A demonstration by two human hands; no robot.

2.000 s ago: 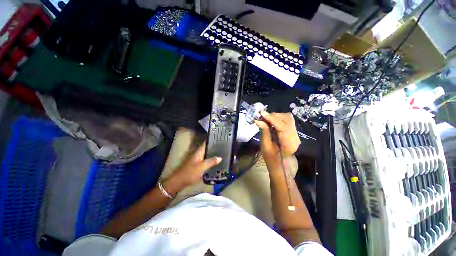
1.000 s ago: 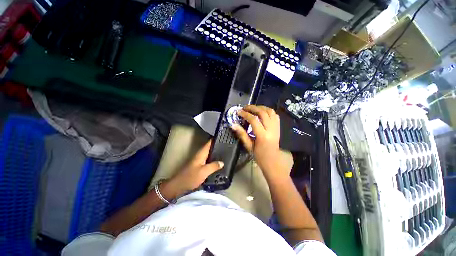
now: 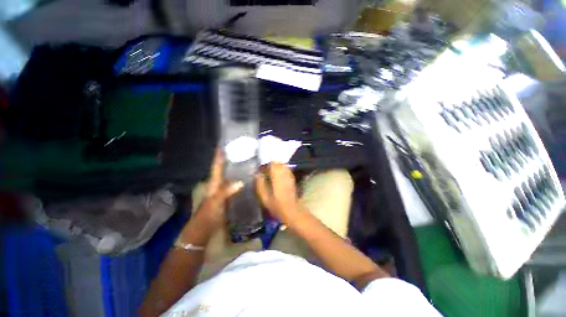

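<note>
The lock panel housing point(image 3: 240, 117), long and narrow with its grey inner side up, stands lengthwise over my lap, blurred by motion. A round silver metal fitting point(image 3: 241, 149) sits at its middle. My left hand point(image 3: 217, 195) holds the lower left side, thumb over the edge. My right hand point(image 3: 276, 191) is at the lower right side with bent fingers touching or very close to the housing; blur hides whether it grips. A white paper point(image 3: 277, 150) lies just right of the housing.
A white foam tray point(image 3: 459, 179) with grey slotted parts stands at right, an electric screwdriver point(image 3: 417, 174) beside it. Shiny metal parts point(image 3: 357, 105) are heaped at back right. A sticker sheet point(image 3: 288, 76) and a blue bin point(image 3: 141, 57) are at the back. A green mat point(image 3: 138, 117) is at left.
The view has shifted and blurred. The housing has turned more upright. My right hand has left the round fitting and moved down to the housing's lower right side.
</note>
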